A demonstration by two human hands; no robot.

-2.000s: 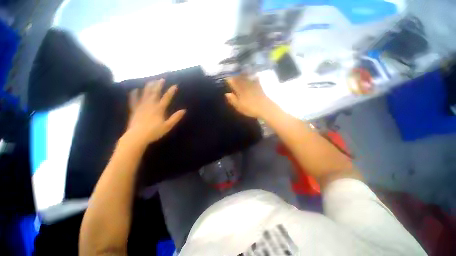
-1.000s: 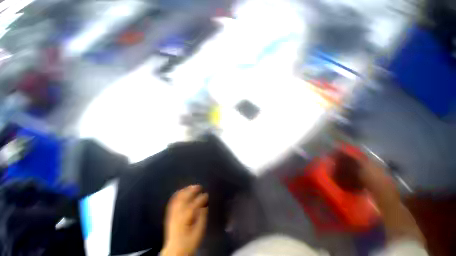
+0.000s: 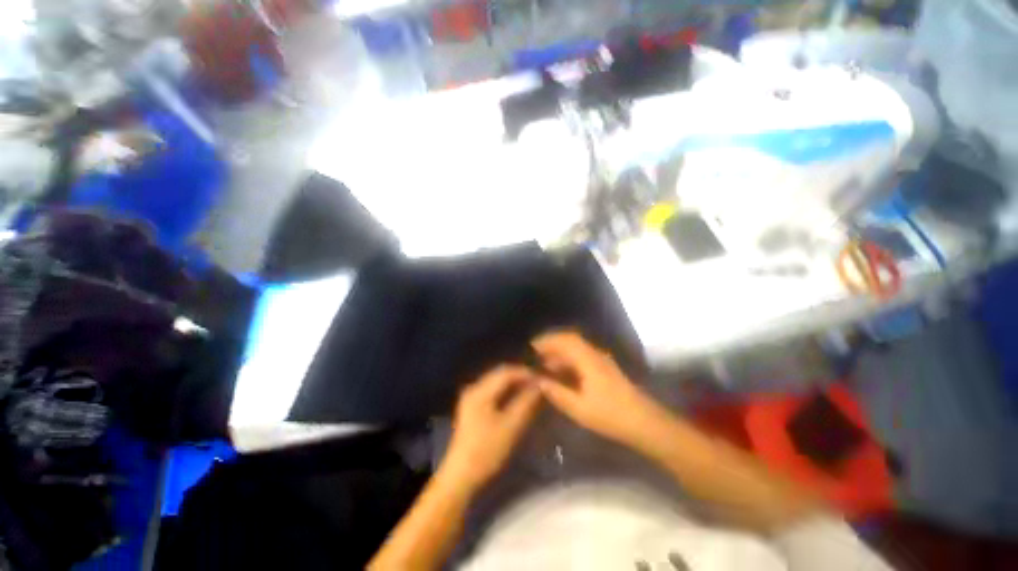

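Note:
A large black garment panel (image 3: 447,323) lies on the white machine table and hangs over its front edge. My left hand (image 3: 491,418) and my right hand (image 3: 586,385) are above its near part, fingertips meeting. A small dark cut piece seems pinched in my right fingertips; its outline blends with the panel. Whether my left fingers grip it too is unclear. The needle area (image 3: 631,206) of the sewing machine (image 3: 793,145) is beyond the panel, blurred, beside a yellow patch (image 3: 661,216).
A red stool (image 3: 770,435) with small dark pieces (image 3: 826,429) is at the right. Orange-handled scissors (image 3: 868,269) and a dark rectangle (image 3: 693,236) lie on the table (image 3: 714,318). Black cloth hangs below left (image 3: 301,491). Blue bins (image 3: 167,178) and dark cloth (image 3: 89,335) are at left.
My right hand has come from the red stool to the panel and met my left hand. The view has turned, so the machine shows farther right. Earlier, both hands lay flat and spread on the panel.

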